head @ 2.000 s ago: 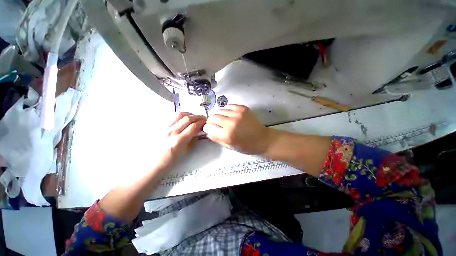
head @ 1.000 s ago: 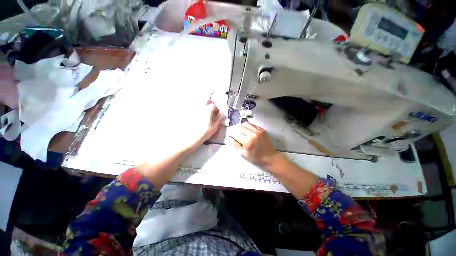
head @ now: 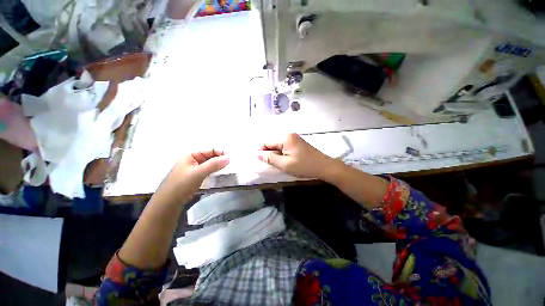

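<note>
My left hand [head: 200,167] and my right hand [head: 287,156] are above the front of the white table, a little apart, thumbs and fingers pinched. A pale piece [head: 244,160] seems to span between the fingertips, but the glare hides its outline. Both hands are in front of the needle area [head: 278,89] of the sewing machine [head: 370,36], away from the presser foot. White strips [head: 230,238] lie in a layered stack on my check-covered lap [head: 257,275].
A yellow-handled tool [head: 395,117] and a black pouch [head: 352,73] lie right of the needle. White fabric scraps [head: 66,128] are heaped left of the table. Ruled marks [head: 418,157] run along the table's front edge. A colourful packet [head: 222,6] is at the top.
Both hands have moved from beside the needle towards the table's front edge and are farther apart. The view has shifted, and more of the lap stack shows.
</note>
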